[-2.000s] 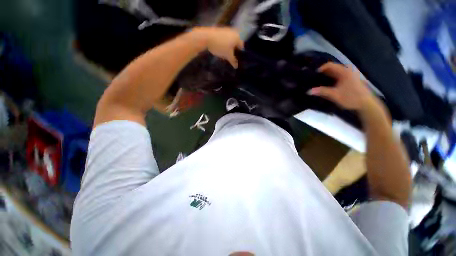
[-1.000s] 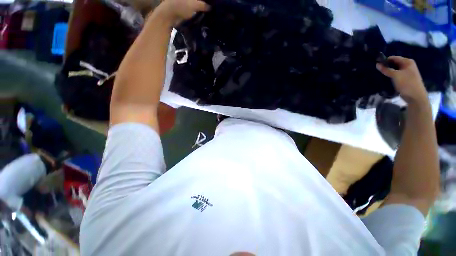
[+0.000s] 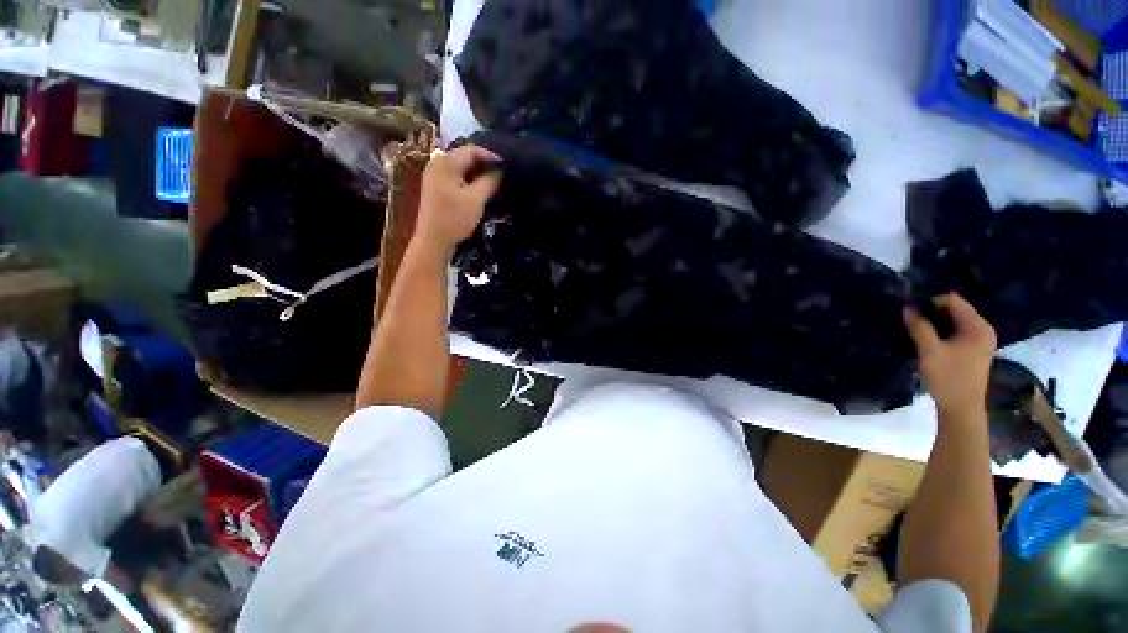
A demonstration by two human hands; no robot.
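Note:
A dark garment piece (image 3: 693,278) with a faint grey print lies stretched lengthwise across the white-covered table (image 3: 866,433) in front of me. My left hand (image 3: 455,198) pinches its upper left corner. My right hand (image 3: 955,344) pinches its right end. Small white bits show on the cloth near its left end. A second dark printed piece (image 3: 656,93) lies just beyond it. More dark cloth (image 3: 1039,254) lies to the right. The iron (image 3: 1021,414) is partly visible at the table's right edge, beside my right forearm.
An open carton (image 3: 402,210) with black cloth and pale tie strips stands left of the table. A blue basket (image 3: 946,93) with papers or tools is at the far right. Another carton (image 3: 866,507) is below the table's near edge. A person in white (image 3: 99,488) is at the lower left.
The garment piece, bunched two seconds ago and spread wide one second ago, is now a narrower, straight strip nearer me. Both hands have come down with it. A separate piece now shows beyond.

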